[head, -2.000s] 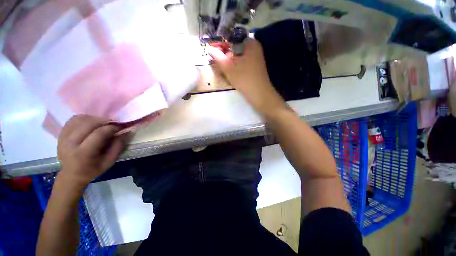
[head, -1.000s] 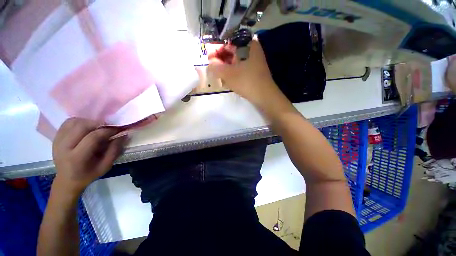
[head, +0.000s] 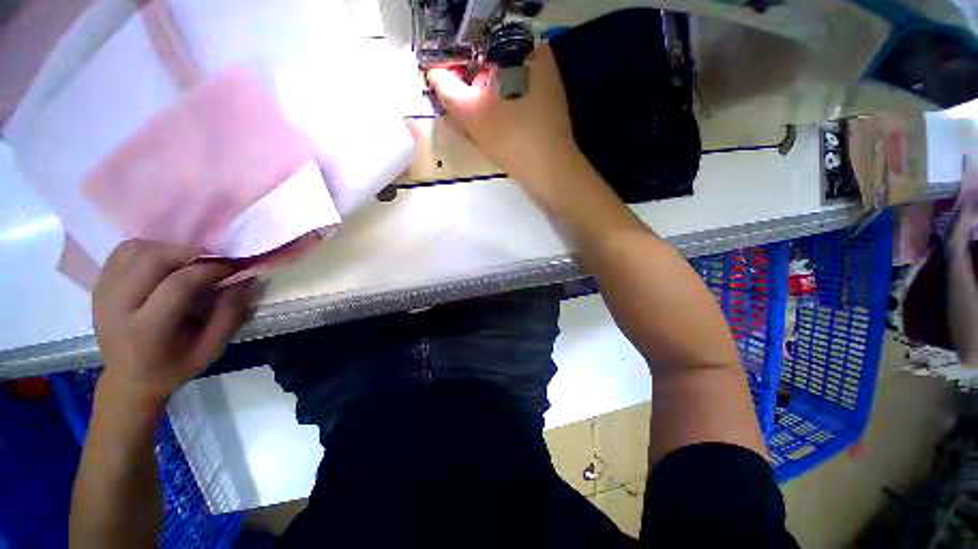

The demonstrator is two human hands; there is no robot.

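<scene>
Pink and white cut pieces (head: 204,150) lie spread on the table left of the needle, washed out by the lamp near the machine. My left hand (head: 166,311) grips their near corner at the table's front edge, fingers folded over the cloth. My right hand (head: 504,113) is at the presser foot and needle area (head: 456,54) of the sewing machine, its fingertips under the bright lamp. Whether they hold cloth or thread cannot be seen. The black cloth pad (head: 627,107) lies under the machine arm, right of my right hand.
The white table (head: 472,231) has a measuring scale along its front edge. Blue baskets (head: 820,354) stand below on the right, with a bottle inside. A white board (head: 601,359) is beside my lap. Brown paper (head: 885,161) lies at the right end. Part of another person shows far right.
My left hand and the corner it grips have shifted slightly left. My right fingertips have moved slightly up and left at the needle area. The view has shifted a little.
</scene>
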